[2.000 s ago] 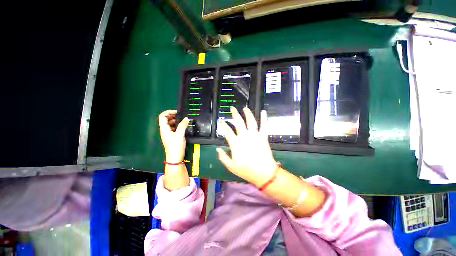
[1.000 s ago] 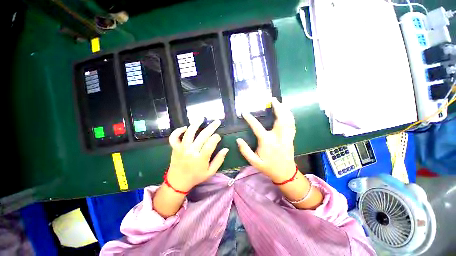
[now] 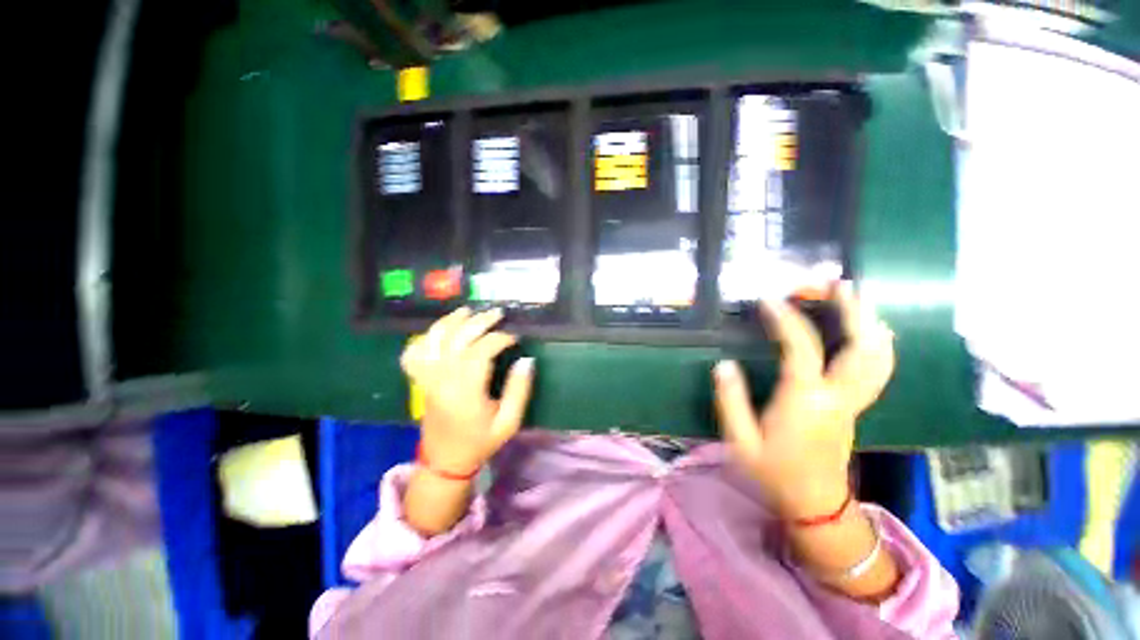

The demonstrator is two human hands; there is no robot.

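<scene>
A black four-slot phone tray (image 3: 581, 213) lies on the green bench with a smartphone in each slot. The leftmost phone (image 3: 414, 225) shows white text lines with green and red squares. The second phone (image 3: 515, 213) shows white text and a green patch beside glare. The third phone (image 3: 644, 219) shows white and yellow lines. The rightmost phone (image 3: 781, 200) shows yellow lines and glare. My left hand (image 3: 465, 381) is empty, fingers apart, at the tray's front edge below the two left phones. My right hand (image 3: 813, 388) is empty, fingers spread, its fingertips at the rightmost phone's lower edge. The picture is blurred.
White papers (image 3: 1056, 225) lie right of the tray. Yellow tape (image 3: 413, 84) marks the bench. A dark fixture stands behind the tray. Below the bench are a blue bin (image 3: 188, 500) with a cream slip (image 3: 269, 481), a calculator (image 3: 973, 485) and a blurred fan (image 3: 1044, 600).
The view has shifted, so the tray appears farther right. My hands are farther apart, my left by the left phones and my right at the rightmost. Yellow lines now show on the two right phones.
</scene>
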